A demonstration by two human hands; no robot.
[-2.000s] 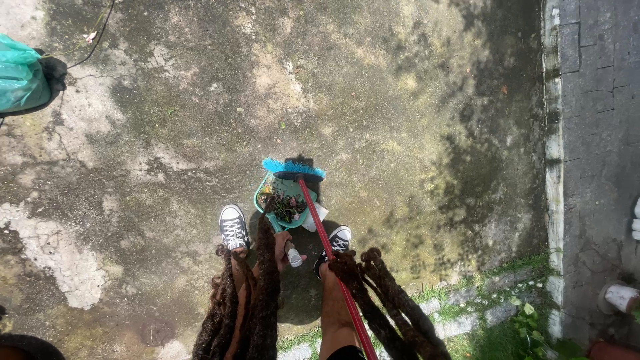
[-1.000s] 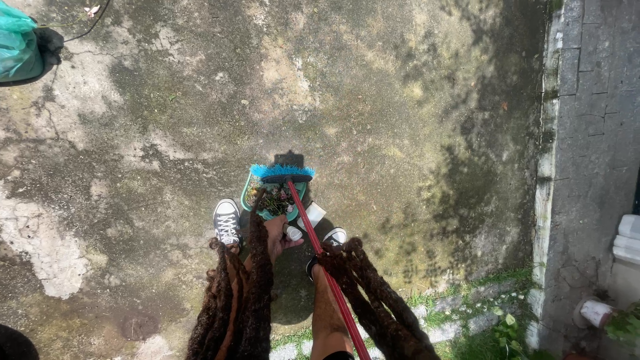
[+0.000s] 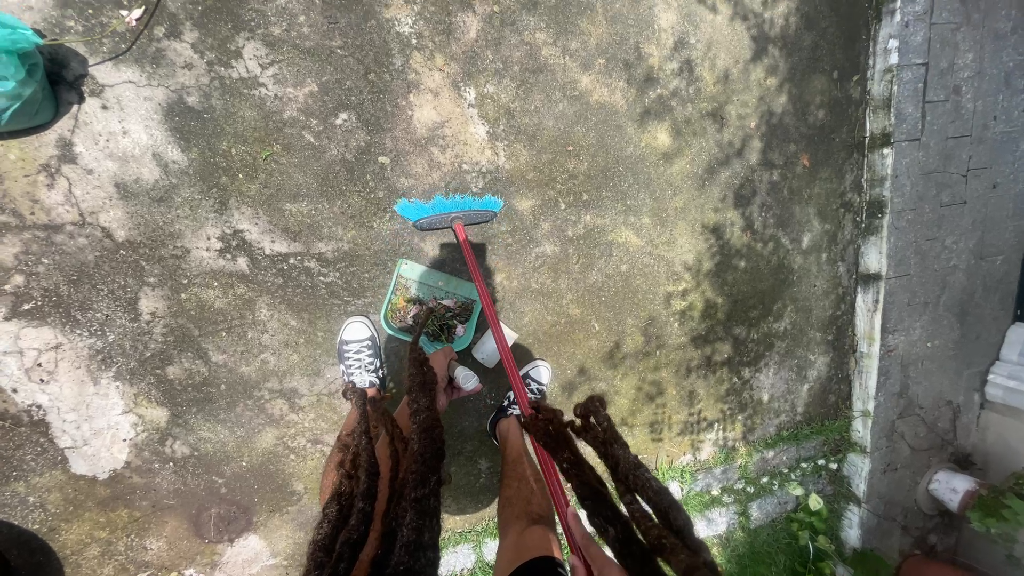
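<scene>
My left hand (image 3: 445, 374) is closed around a short white handle piece behind the green dustpan (image 3: 466, 342); hair hides part of the hand. Leaves, twigs and pinkish petals (image 3: 448, 318) lie in the pan. At the bottom edge my right hand (image 3: 590, 548) grips the red pole of the broom (image 3: 512, 368). The broom's head with blue bristles (image 3: 450, 210) is on the concrete just beyond the pan's mouth. A white object (image 3: 494, 345) sits beside the pan, partly behind the pole.
My sneakers (image 3: 361, 352) stand either side of the pan. A green plastic bag (image 3: 24, 80) lies upper left, near a dark cord. Grass and stone edging (image 3: 716, 522) run along the lower right. Beyond a low curb (image 3: 872, 296) are grey paving and a white flowerpot (image 3: 952, 490).
The broom head has moved forward, off the dustpan's mouth, and more of the debris inside shows. The left hand remains at the dustpan's handle.
</scene>
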